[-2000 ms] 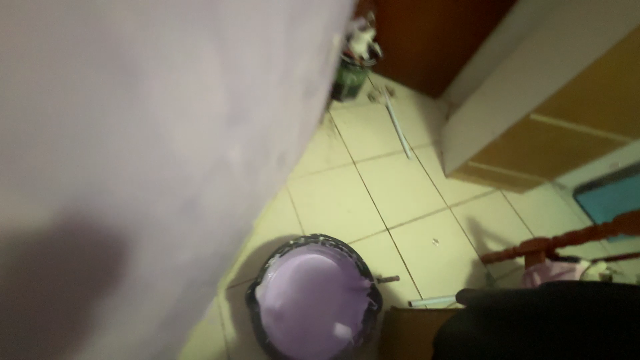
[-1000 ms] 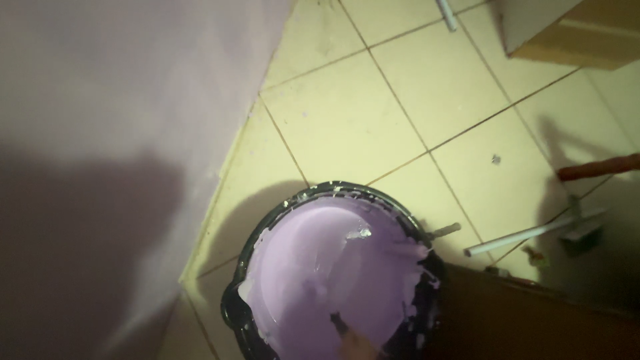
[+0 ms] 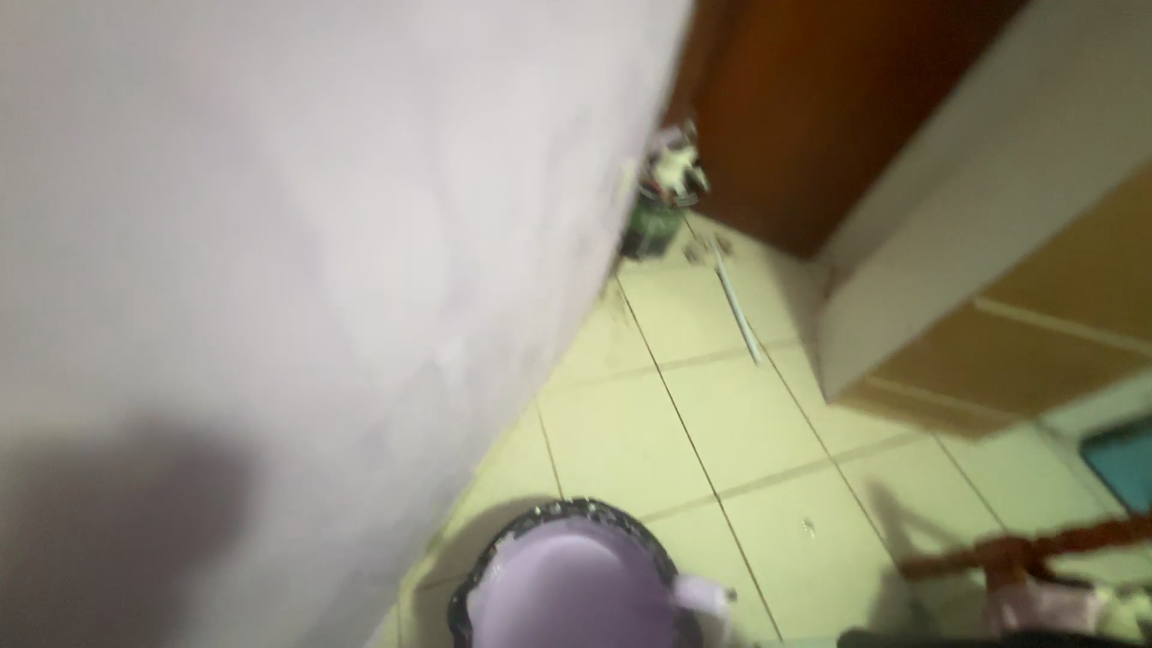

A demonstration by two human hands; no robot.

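Observation:
Neither of my hands can be made out in the head view. A black bucket point(image 3: 661, 544) holding light purple paint point(image 3: 576, 594) stands at the bottom middle, cut off by the lower edge. Its rim is smeared with paint. A blurred, purple-coated piece point(image 3: 700, 594) with a dark tip sticks out over the rim on the right; I cannot tell what it is. The pale purple wall point(image 3: 315, 234) fills the left side, with a dark shadow at its lower left.
The floor has cream tiles point(image 3: 756, 423). A thin pale rod point(image 3: 738, 315) lies near a green container point(image 3: 652, 227) with paint-stained things on top. Beyond are a dark brown panel point(image 3: 810, 99) and a cabinet-like unit point(image 3: 1017, 360). A reddish-brown wooden bar point(image 3: 1062, 540) crosses at lower right.
The view has swung up from the bucket since a second ago. The stick at the bucket's right looked thin and brown before; a thicker purple-coated piece now shows there.

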